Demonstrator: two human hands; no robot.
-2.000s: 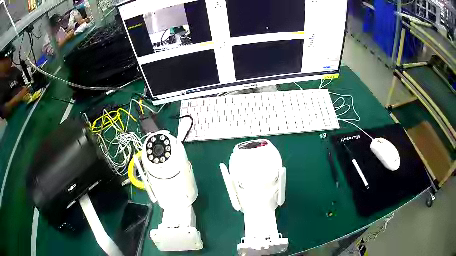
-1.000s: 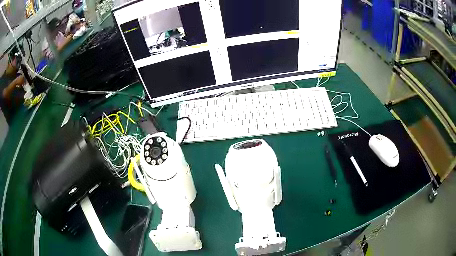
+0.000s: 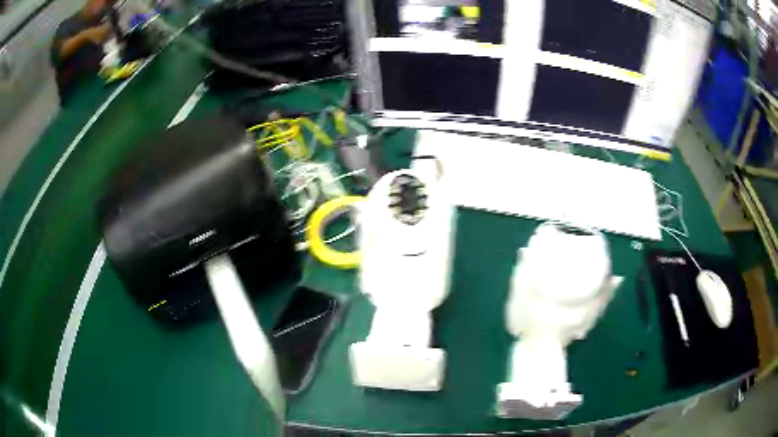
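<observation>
No hand of mine is in the picture. Two white dome cameras stand side by side on the green bench, blurred. The left camera (image 3: 408, 256) shows its dark lens face with a ring of dots. The right camera (image 3: 559, 290) shows only a dark sliver at its head's top. Each has a square mount bracket towards me. The black label printer (image 3: 200, 213) stands to the left, with a white label strip (image 3: 245, 329) hanging from its front. A black smartphone (image 3: 305, 337) lies between printer and left camera. A yellow tape roll (image 3: 316, 235) lies beside the left camera.
The monitor (image 3: 520, 72) stands behind the white keyboard (image 3: 546, 182). A white mouse (image 3: 715, 299) and a black and white pen (image 3: 679, 318) lie on the black pad (image 3: 704, 363). Yellow and white cables (image 3: 299, 183) lie behind the printer. A person (image 3: 81, 38) is at far left.
The view has turned left, so the bench things sit further right and the printer shows more fully. The picture is more blurred. The two cameras stay on the bench.
</observation>
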